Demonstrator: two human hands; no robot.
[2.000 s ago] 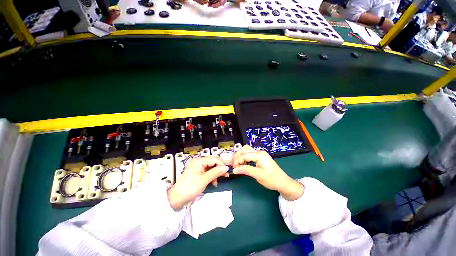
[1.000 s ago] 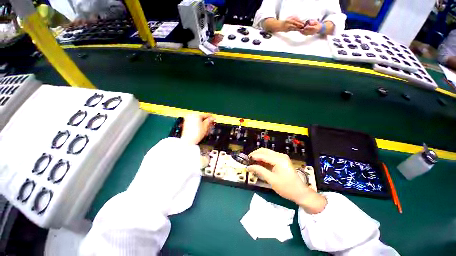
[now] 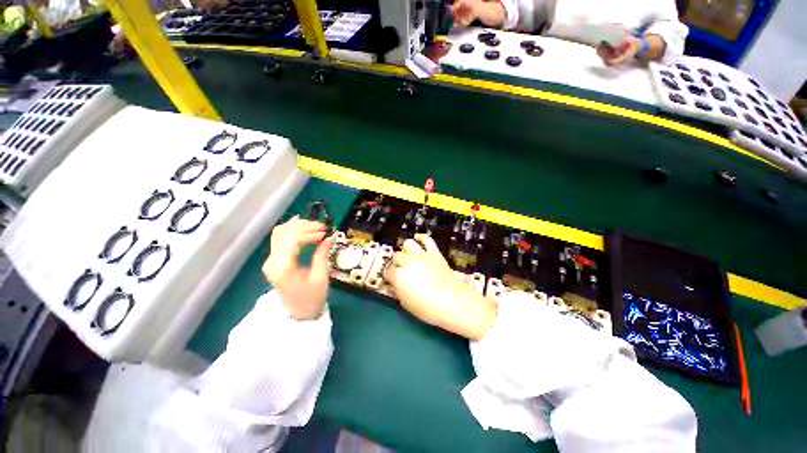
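My left hand [image 3: 299,261] is left of the fixture row, with a thin black ring part [image 3: 319,212] at its fingertips. My right hand [image 3: 434,287] is over the second cream fixture block from the left; its fingertips point down into the block, and what they touch is hidden. The leftmost cream block [image 3: 350,257] shows its round recess. Toggle clamps with red tips stand behind the blocks; one red-tipped lever [image 3: 430,187] points up behind the second block. The right sleeve covers part of the row.
A stacked white foam tray [image 3: 66,221] with rows of black rings is at left. A black parts box [image 3: 672,265] with blue-white bits, an orange-red stick [image 3: 742,372] and a white bottle [image 3: 783,333] are at right. A white wipe [image 3: 504,409] lies in front. A person sits across the belt.
The view has turned left. My left hand has left the clamps and now has a ring at its fingertips. My right hand has moved left along the row, and the second lever now stands up.
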